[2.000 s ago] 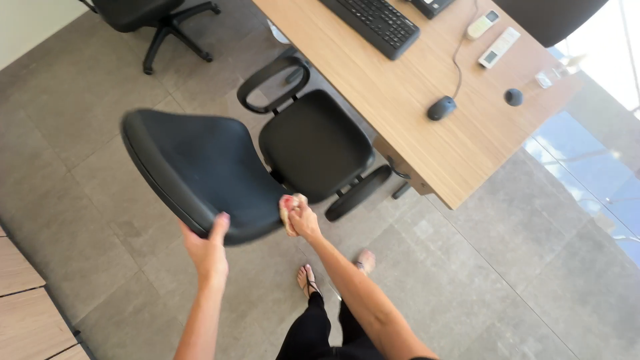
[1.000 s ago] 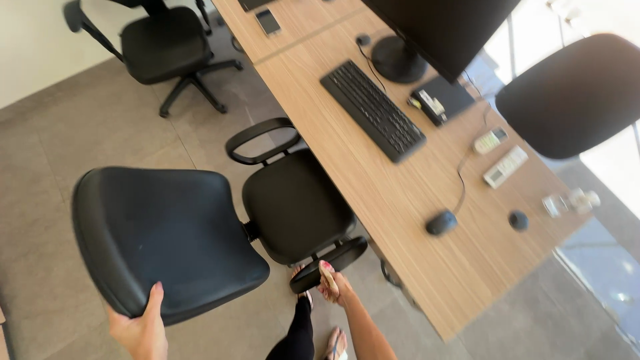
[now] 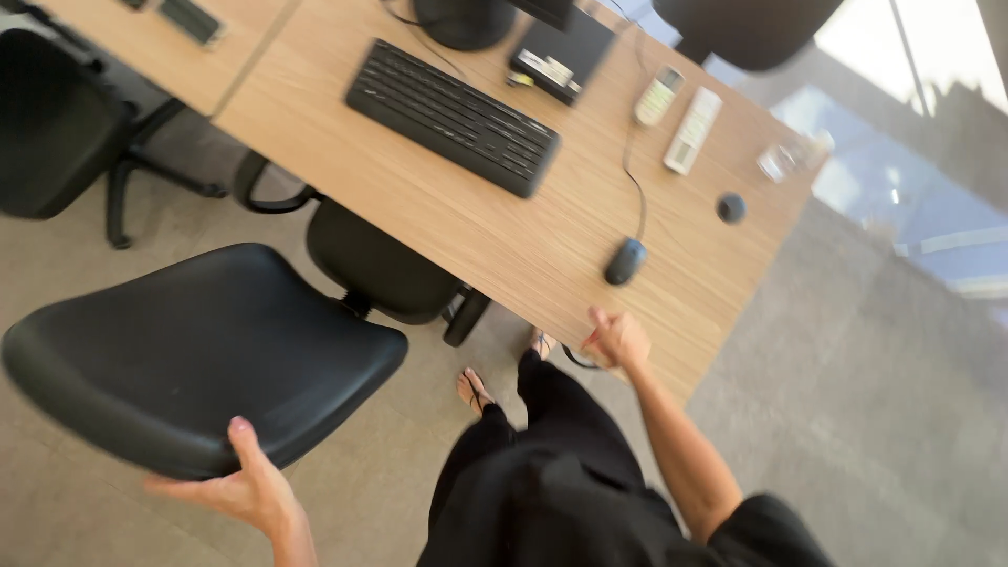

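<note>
My left hand (image 3: 248, 484) grips the lower edge of a black office chair's backrest (image 3: 205, 354), thumb over the front and fingers behind. The chair's seat (image 3: 378, 264) is partly under the wooden desk (image 3: 488, 244), with one armrest (image 3: 264, 185) beside the desk's edge. My right hand (image 3: 618, 339) is over the near edge of the desk, fingers curled; whether something small is inside cannot be told. A black computer mouse (image 3: 625, 261) lies just beyond it, and a black keyboard (image 3: 453, 114) lies farther left.
On the desk are two remote controls (image 3: 693, 130), a small round dark object (image 3: 731, 208), a black box (image 3: 561, 55), a monitor base (image 3: 465, 20) and a phone (image 3: 191, 21). Another black chair (image 3: 55, 126) stands at left, and a dark chair back (image 3: 748, 27) beyond the desk.
The chair's seat has gone farther under the desk, with my left hand still on the backrest. My right hand has moved from the armrest to the desk's near edge.
</note>
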